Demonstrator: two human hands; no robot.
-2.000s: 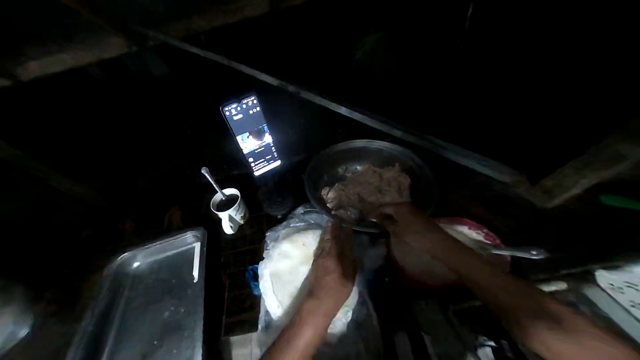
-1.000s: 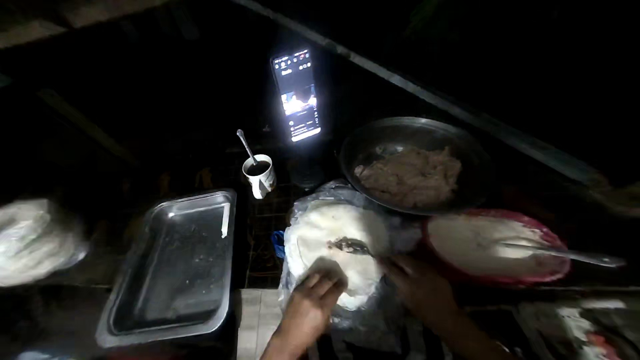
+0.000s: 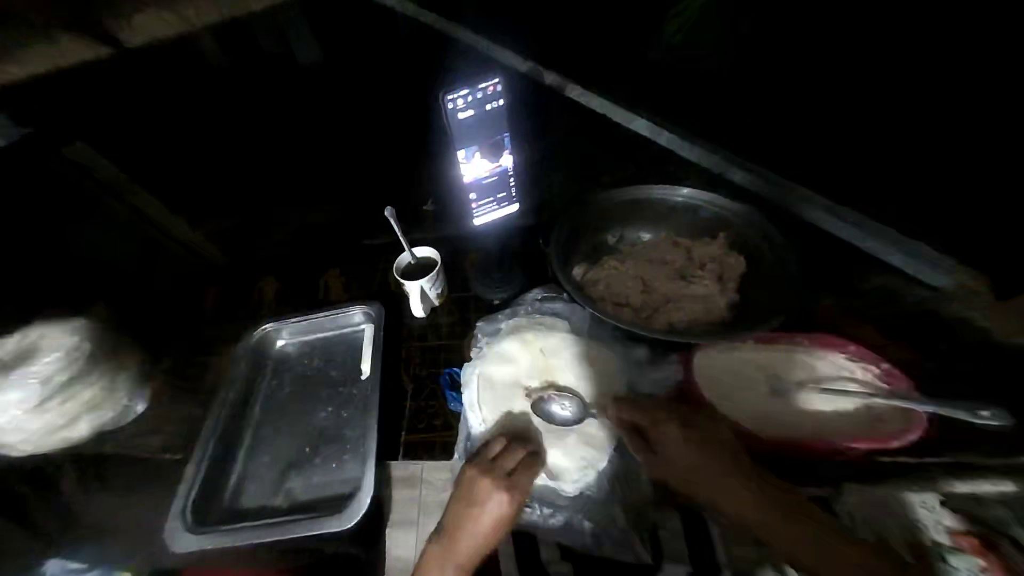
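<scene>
A flat, round white sheet, perhaps dough or a wrapper (image 3: pixel 524 360), lies on clear plastic (image 3: pixel 576 512) in front of me. My right hand (image 3: pixel 668 436) holds a metal spoon (image 3: pixel 560 406) by its handle, with the bowl over the sheet's middle and a little brown filling beside it. My left hand (image 3: pixel 498 480) rests at the sheet's lower left edge, fingers bent; whether they pinch it I cannot tell. Behind the sheet, a wide metal bowl (image 3: pixel 672 194) holds a brown, meat-like mixture (image 3: pixel 668 280). At right, a red-rimmed bowl (image 3: pixel 904 376) holds pale batter or flour and another spoon (image 3: pixel 952 410).
An oblong metal tray (image 3: pixel 288 432) with a white strip at its edge lies at left. Beyond it stand a mug (image 3: pixel 430 292) of dark liquid with a spoon and an upright lit phone (image 3: pixel 484 152). A plastic-wrapped pale mass (image 3: pixel 56 388) is at the far left.
Two seconds ago my right hand was at the brown mixture in the metal bowl. It has since come to the white sheet, with the spoon there. My left hand stays by the sheet.
</scene>
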